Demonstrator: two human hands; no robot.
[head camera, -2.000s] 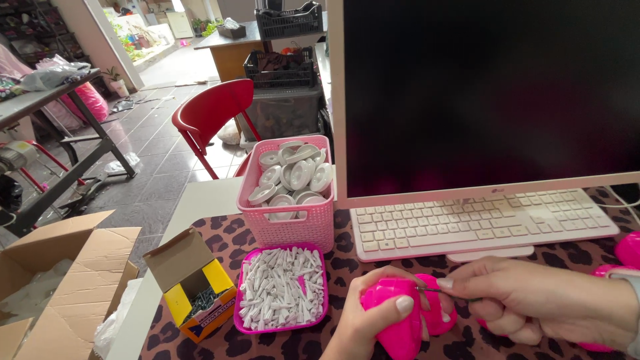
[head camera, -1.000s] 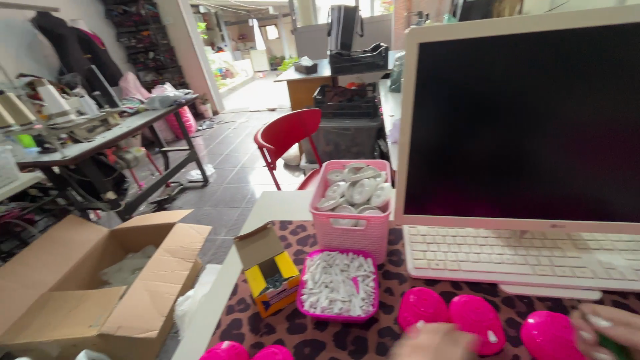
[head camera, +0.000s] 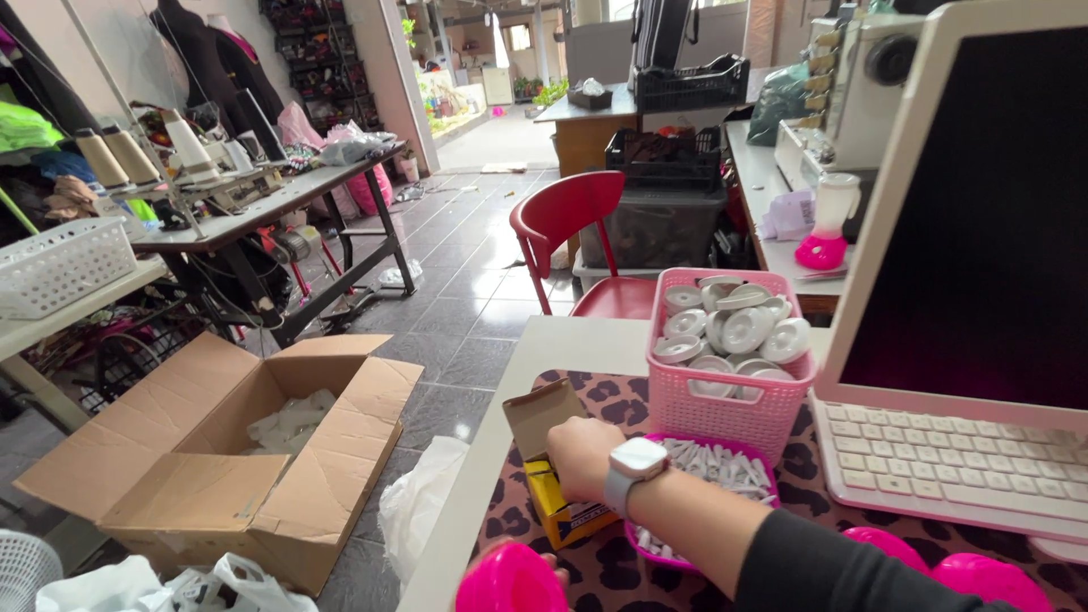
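My right hand (head camera: 585, 459), with a watch on its wrist, reaches into the small yellow cardboard box (head camera: 557, 510); its fingertips are hidden inside. At the bottom edge my left hand (head camera: 552, 565) is mostly hidden behind a bright pink plastic piece (head camera: 512, 582) that it holds. Under my right forearm sits a magenta basket (head camera: 772, 476) of small white plastic pieces (head camera: 718, 463). Behind it stands a pink basket (head camera: 731, 408) full of round white plastic parts (head camera: 748, 330). More pink plastic pieces (head camera: 990, 582) lie at the lower right on the leopard-print mat (head camera: 612, 393).
A monitor (head camera: 977, 212) and a white keyboard (head camera: 952, 459) stand at the right. An open cardboard carton (head camera: 331, 501) is left of the table, with a white plastic bag (head camera: 425, 493) between them. A red chair (head camera: 569, 212) stands beyond the table.
My right hand has moved left from the pink pieces into the yellow box. The left hand has moved left to the table's near edge with a pink piece. The view has swung left.
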